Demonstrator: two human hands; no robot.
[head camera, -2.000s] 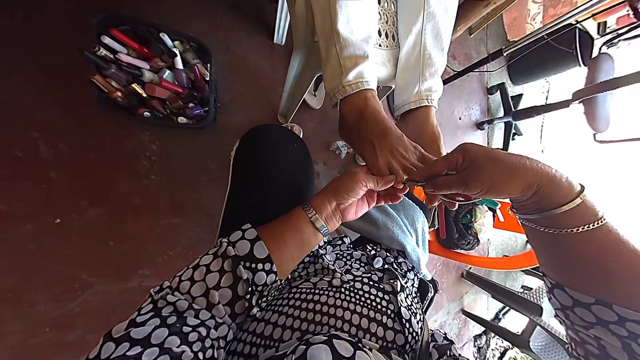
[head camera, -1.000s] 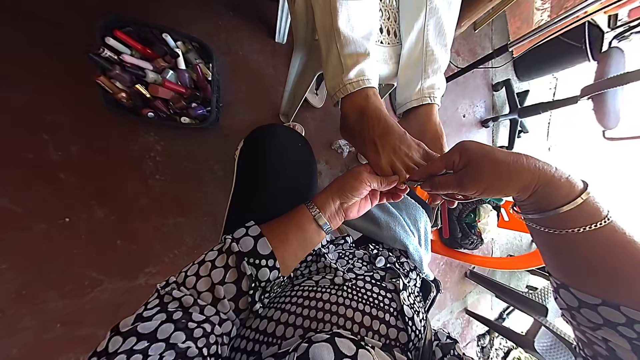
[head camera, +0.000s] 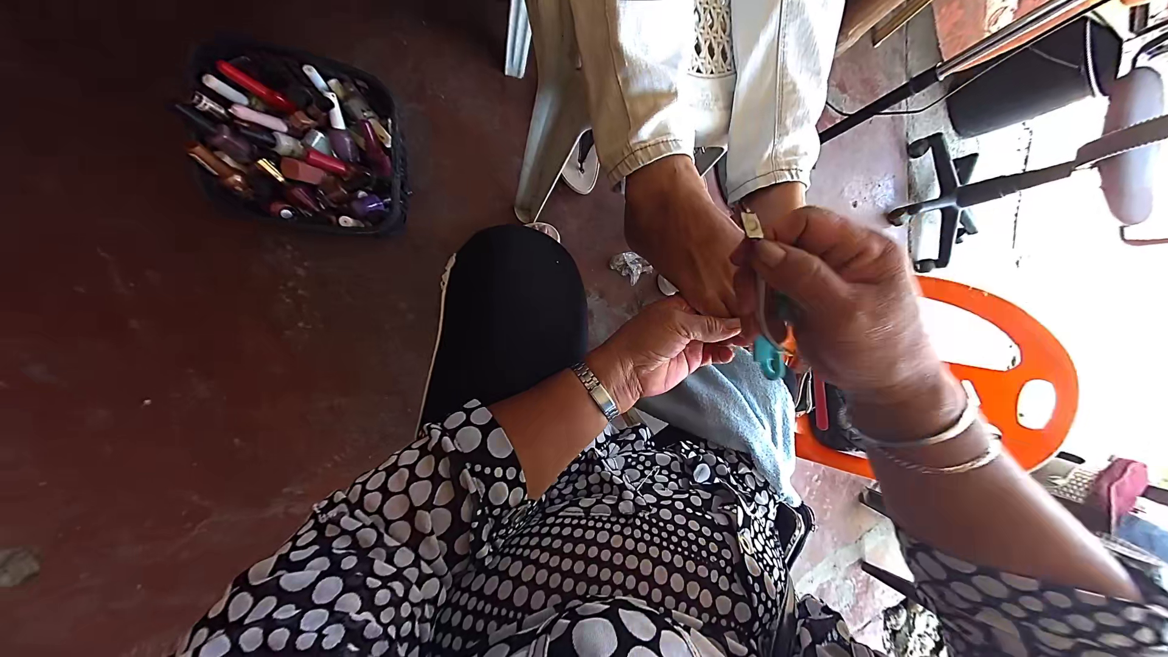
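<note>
My left hand (head camera: 671, 351), with a metal watch at its wrist, holds the toes of another person's bare foot (head camera: 689, 233). Above and right of those toes, my right hand (head camera: 849, 292) is closed on a small metal hand tool (head camera: 752, 224), seen as a pale tip and a curved handle; its exact kind is unclear. The foot's toes are partly hidden by my fingers. Below them a light blue towel (head camera: 744, 415) lies over my lap. A teal plastic handle (head camera: 769, 358) shows just below my right hand.
A black basket (head camera: 397, 196) full of nail polish bottles stands on the red floor at upper left. To the right are an orange plastic stool (head camera: 1049, 365) and a wheeled chair base (head camera: 949, 192). My black-clad knee (head camera: 516, 319) is left of the foot. Crumpled white paper (head camera: 630, 265) lies on the floor.
My right hand has lifted off the toes and turned, with the tool now showing at its fingertips. My left hand stays at the toes.
</note>
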